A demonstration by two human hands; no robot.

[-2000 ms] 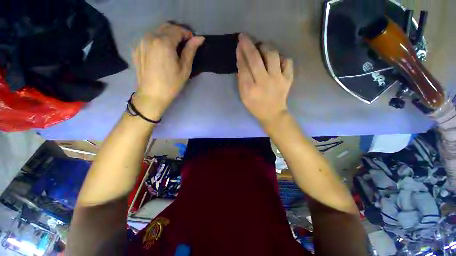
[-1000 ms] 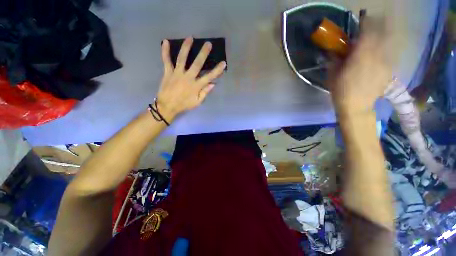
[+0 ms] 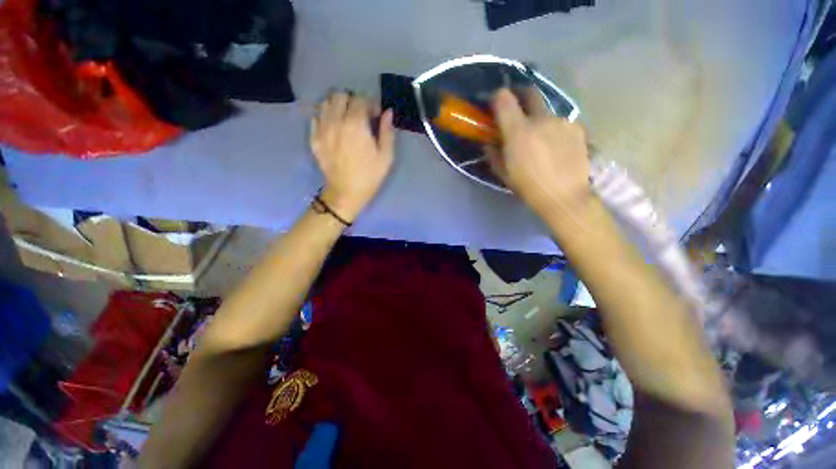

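Observation:
A small black cut piece [image 3: 400, 101] lies flat on the ironing table; its right part is hidden under the iron. The steam iron [image 3: 472, 163], dark with a white rim, stands on the piece. My right hand [image 3: 543, 151] is closed round its orange-brown handle [image 3: 466, 119] and is slightly blurred. My left hand [image 3: 353, 151] rests on the table just left of the piece, thumb apart from the fingers, with the thumb tip at the piece's left edge.
A black heap [image 3: 183, 55] lies on a red plastic bag [image 3: 87, 114] at the left. Black pieces [image 3: 536, 9] lie at the far side. The pale hose [image 3: 642, 206] runs right from the iron. The table's near edge [image 3: 422, 234] crosses below my hands.
My right hand has taken the iron's handle and brought the iron left onto the black piece. My left hand has gone from spread over the piece to its left edge. The view has shifted right.

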